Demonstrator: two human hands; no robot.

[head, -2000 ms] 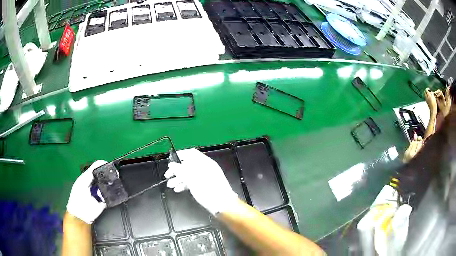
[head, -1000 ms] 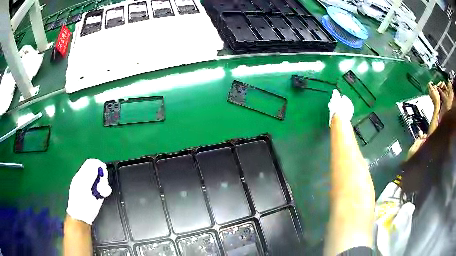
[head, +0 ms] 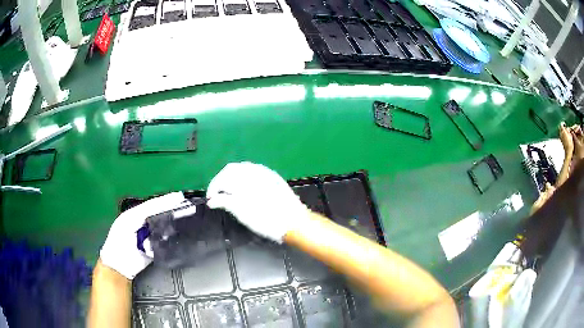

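Observation:
My left hand (head: 132, 240), in a white glove, holds a blurred dark phone middle frame (head: 176, 237) by its solid camera end above the black blister tray (head: 262, 266). Small blue pieces (head: 143, 238) show in my left palm. My right hand (head: 256, 198), also gloved, is at the upper edge of the same frame, fingertips pinched together beside the left fingers; whether they grip the frame or a small piece is hidden by blur. The tray's upper pockets in view look empty; its lower pockets hold greyish parts.
More middle frames (head: 159, 136) lie spread on the green surface (head: 288, 138). Beyond are a white tray (head: 205, 54), stacked blister trays (head: 384, 38) and a red sign (head: 104, 33). A blue pile (head: 41, 282) is at lower left. Another person's hands (head: 567, 150) are at right.
My right hand has come back from the far right of the line to my left hand. A middle frame is now in my left hand, and one frame on the line is gone.

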